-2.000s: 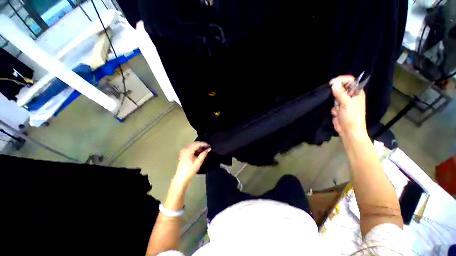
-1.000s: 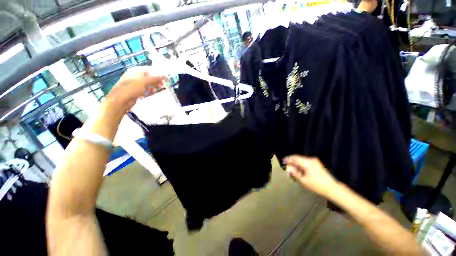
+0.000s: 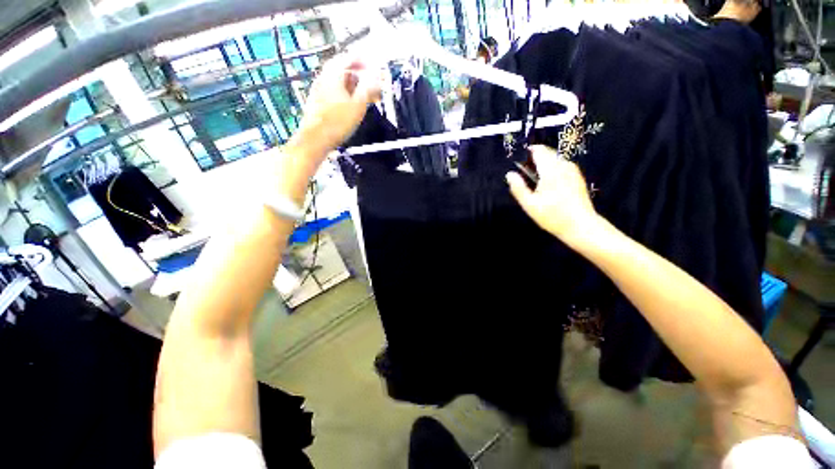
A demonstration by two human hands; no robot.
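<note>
A plain black skirt [image 3: 462,293] hangs from a white plastic hanger [image 3: 439,138] in front of me. Dark loops join its waist to both ends of the hanger bar. My left hand [image 3: 343,103] is at the hanger's left shoulder, below the hook, with curled fingers closed around it. My right hand [image 3: 555,194] is at the right end of the waist, under the loop, thumb and forefinger slightly apart. Something small and dark shows between these fingertips; blur hides whether it is the snips or cloth.
A row of black tops [image 3: 673,192] with gold floral embroidery hangs close on the right. A thick grey rail [image 3: 174,41] crosses overhead. Black garments [image 3: 73,385] hang lower left. A blue stool [image 3: 774,298] stands behind the tops. A person's part shows at upper right.
The view has risen from the skirt's hem to its hanger. Since one second ago, skirt and hanger appear further right and higher. My right hand has moved up to the waist.
</note>
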